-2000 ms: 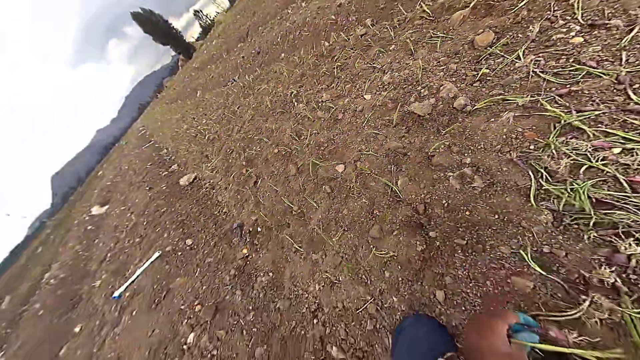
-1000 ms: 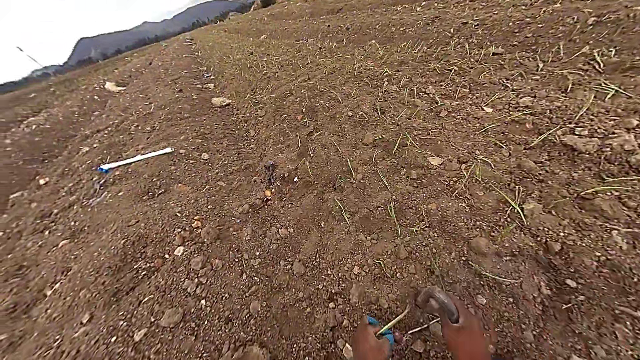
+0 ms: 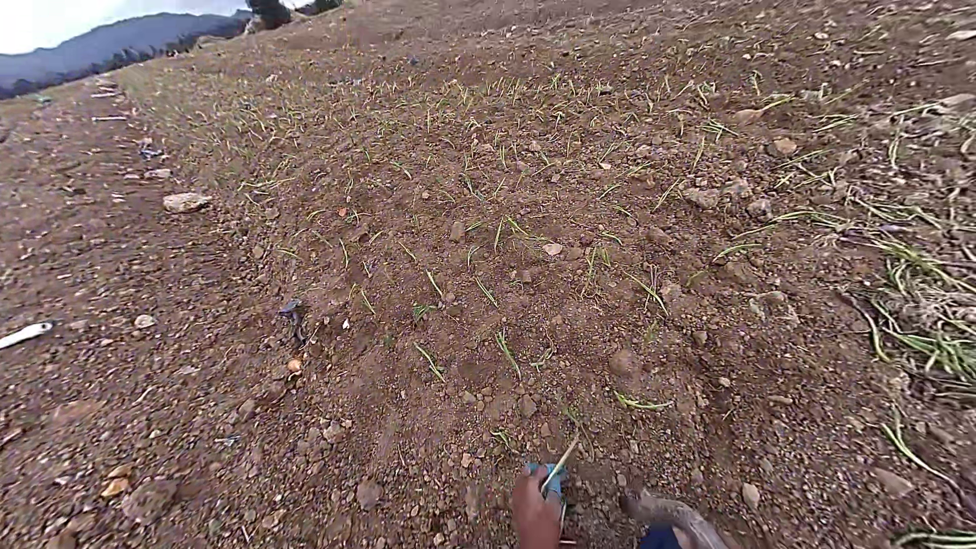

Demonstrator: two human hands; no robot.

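Note:
Near the bottom centre, my left hand (image 3: 536,509) pinches a thin green-and-pale seedling (image 3: 561,463), which points up and right over the soil. Bright blue material (image 3: 555,480) shows around its fingertips. Just to the right, a curved, grey-brown hooked tool (image 3: 675,515) reaches in from the bottom edge. Only a sliver of my right hand (image 3: 688,540) shows below this tool, at its shaft; the rest is cut off by the frame. Small green seedlings (image 3: 505,353) stand or lean in the brown soil ahead of both hands.
Loose seedlings (image 3: 938,343) lie piled at the right. A white stick-like object (image 3: 27,334) lies at the left edge. Stones, including a pale one (image 3: 185,202), and a dark scrap (image 3: 293,316) dot the sloping ground. Dark blue cloth (image 3: 659,537) shows at the bottom.
The view has swung and levelled. Two seconds ago a hand with blue on its fingers was by the loose seedlings at the right; now my left hand is over bare soil with one seedling.

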